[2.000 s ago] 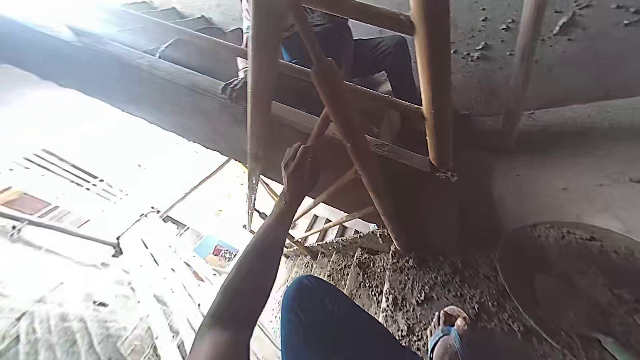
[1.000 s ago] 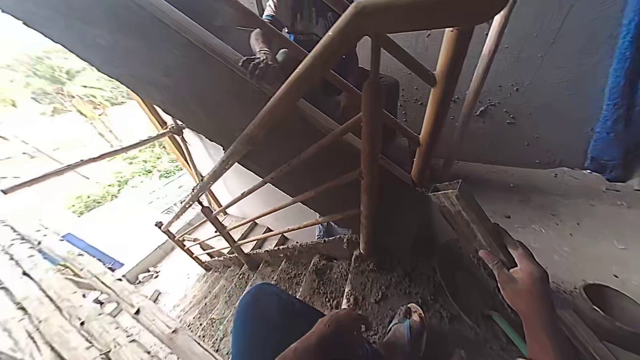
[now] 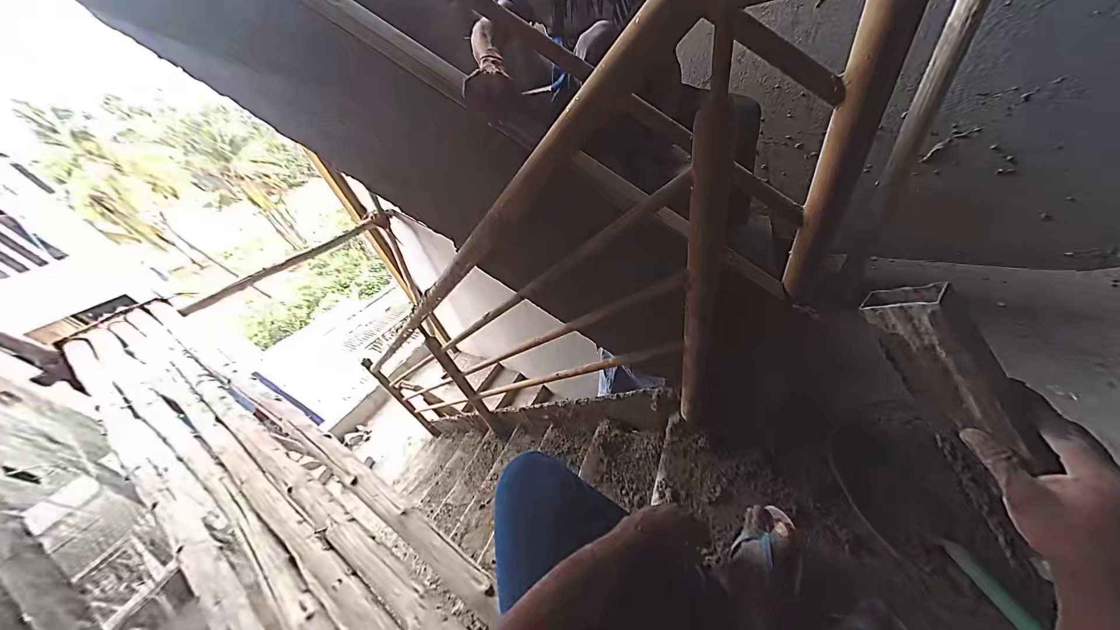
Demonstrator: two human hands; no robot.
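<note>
My right hand (image 3: pixel 1050 490) is closed around a hollow rectangular metal tube (image 3: pixel 954 376), its open end pointing up and away over the mortar-strewn landing. My left hand (image 3: pixel 669 529) rests low, by my blue-clad knee (image 3: pixel 547 525); its fingers are dark and blurred, so what they hold cannot be told. Just beyond it is my sandaled foot (image 3: pixel 766 542) on the rough mortar. A stair railing of round metal pipes (image 3: pixel 569 140) rises in front of me, with its thick post (image 3: pixel 709 262) between the two hands. A green handle-like rod (image 3: pixel 989 582) lies near my right wrist.
Steps covered with mortar crumbs (image 3: pixel 604 451) descend ahead to the left. Wooden poles (image 3: pixel 289 490) form a scaffold platform beside the stair's open edge. Another person's hand (image 3: pixel 490 87) is on the sloping upper flight behind the railing. A plastered wall (image 3: pixel 1006 149) bounds the right.
My left hand has let go of the railing and come down by my knee. My right hand and the metal tube have come into view. The view has swung considerably.
</note>
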